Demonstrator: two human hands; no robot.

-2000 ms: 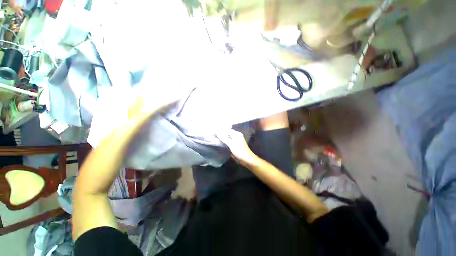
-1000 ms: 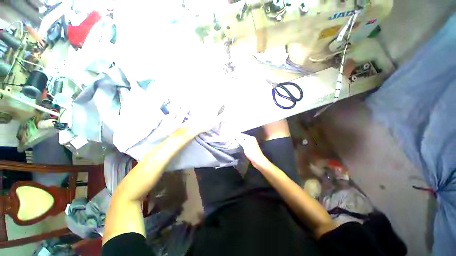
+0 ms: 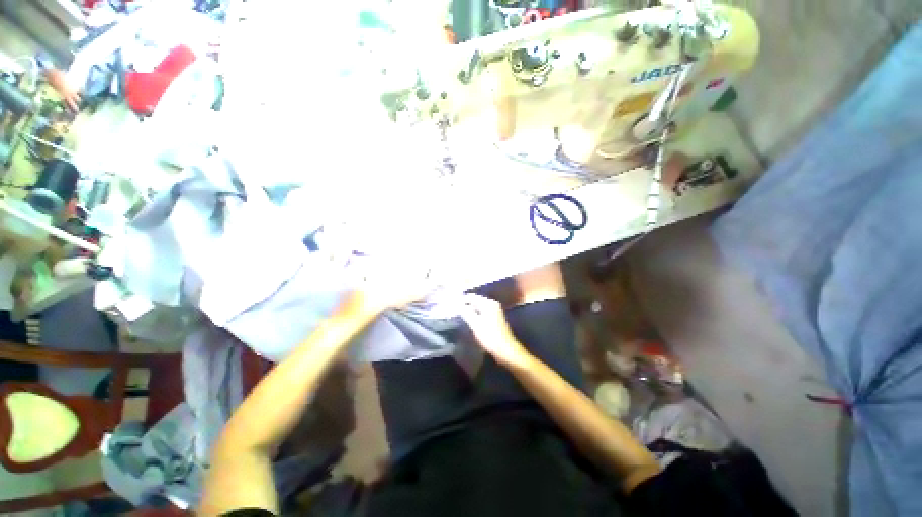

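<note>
A pale grey garment panel (image 3: 288, 308) lies over the front edge of the white table and hangs toward my lap, with folds near my hands. My left hand (image 3: 379, 301) is on the cloth at the table edge, its fingers washed out by glare. My right hand (image 3: 483, 315) grips the bunched right end of the cloth just below the edge. The cream sewing machine (image 3: 581, 96) stands behind, its needle area (image 3: 445, 151) beyond my hands and partly lost in glare. Scissors (image 3: 558, 218) with black loop handles lie right of my hands.
A measuring tape (image 3: 655, 187) hangs at the machine's right end. A blue-grey cloth pile (image 3: 839, 242) is at far right. Grey cloth (image 3: 162, 444) lies by a wooden chair (image 3: 101, 404) at left. Thread spools (image 3: 53, 187) and a red cloth (image 3: 160, 81) are at back left.
The view has shifted, so more of the machine head shows. My left hand has come down and closer to my right hand at the table edge. The cloth now spreads further left along the edge.
</note>
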